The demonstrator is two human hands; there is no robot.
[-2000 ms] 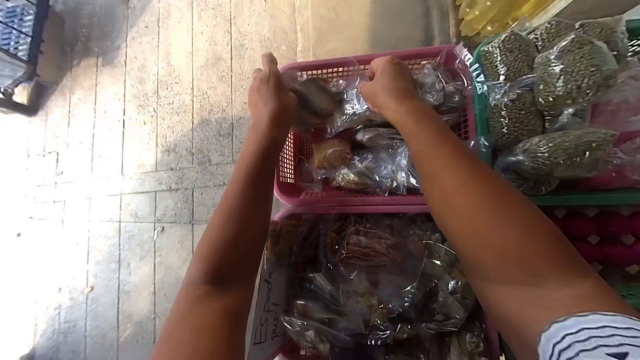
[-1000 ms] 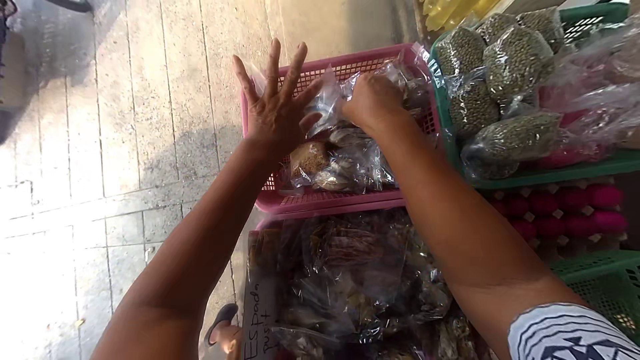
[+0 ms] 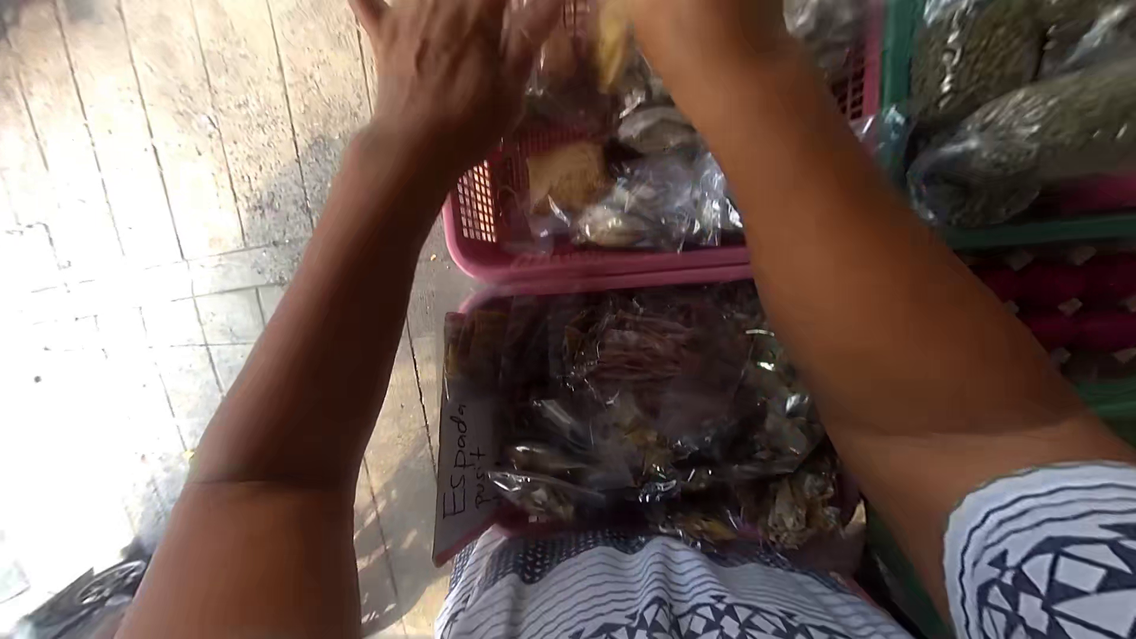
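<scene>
My left hand (image 3: 453, 71) reaches over the left rim of the upper pink plastic basket (image 3: 603, 269), its fingers partly cut off by the top edge; whether it touches anything is unclear. Near the basket's upper middle, beside a yellowish item (image 3: 612, 44), is my right hand (image 3: 710, 27), also cut off by the frame, so its grip is hidden. Clear plastic bags of what look like dried goods (image 3: 621, 217) lie in this basket, with a tan piece (image 3: 568, 176) at their left. A lower basket holds more clear bags of dried goods (image 3: 639, 355).
A cardboard sign (image 3: 461, 461) with handwriting stands at the lower basket's left side. To the right are a green basket (image 3: 1038, 232) of bagged green beans or seeds (image 3: 1038, 124) and magenta trays (image 3: 1092, 306) below it. Paved ground (image 3: 177, 222) lies left.
The view has shifted so the baskets appear lower. My left hand was spread open above the upper basket's left part one second ago. A yellowish item now shows between my hands.
</scene>
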